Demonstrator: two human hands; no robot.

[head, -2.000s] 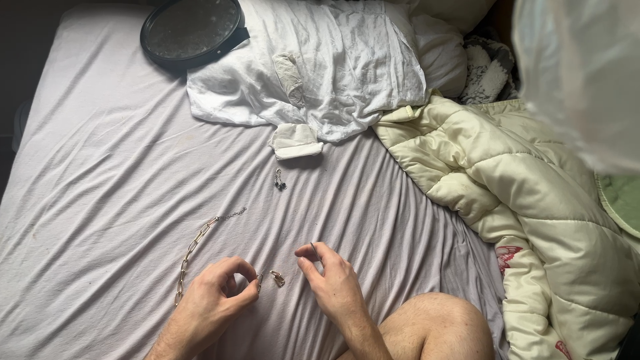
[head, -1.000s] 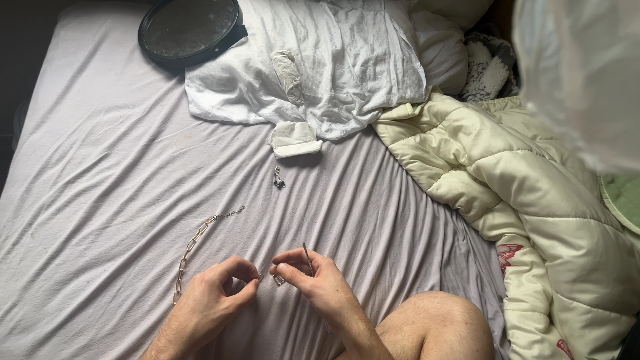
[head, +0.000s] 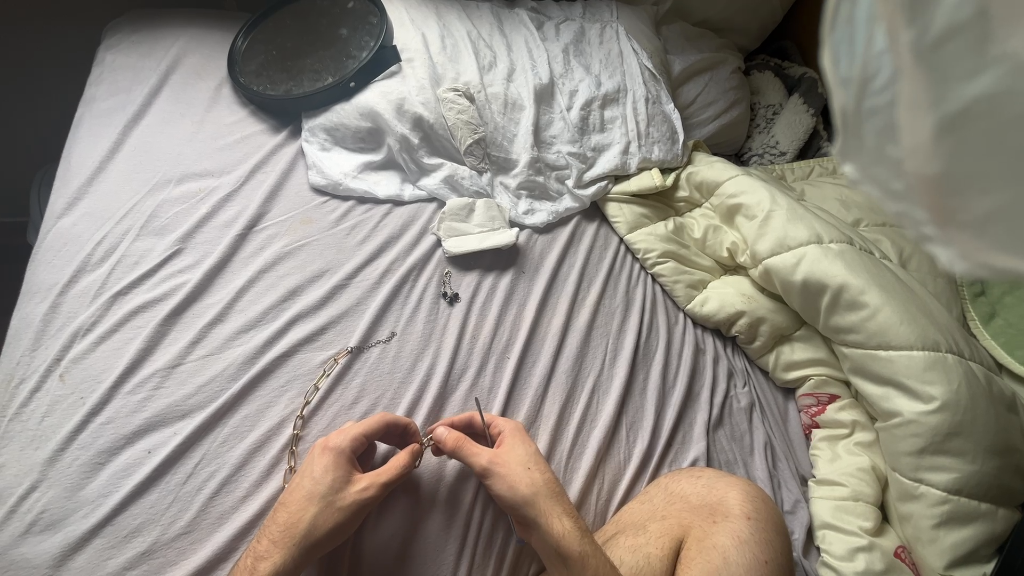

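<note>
My left hand (head: 344, 476) pinches part of a small metal chain (head: 425, 445) between thumb and index finger. The fingertips of my right hand (head: 496, 464) meet its other side, and a thin dark metal tool (head: 483, 420) is held in that same hand, its tip pointing up between the fingers. A gold-coloured link chain (head: 300, 416) with a thin extender chain (head: 376, 342) curves over the sheet and passes behind my left hand. Farther off lies a small silver chain with dark beads (head: 450, 290).
A wrinkled light sheet (head: 160, 320) covers the bed. At the back lie a round dark-rimmed mirror (head: 312, 52), a white cloth (head: 552, 104) and a folded pale fabric piece (head: 476, 228). A cream quilt (head: 864, 304) runs along the right, beside my bent knee (head: 696, 512).
Two seconds ago my hands were apart, with small chain pieces between them. My right hand has moved left, and its fingertips now meet my left hand's at the chain.
</note>
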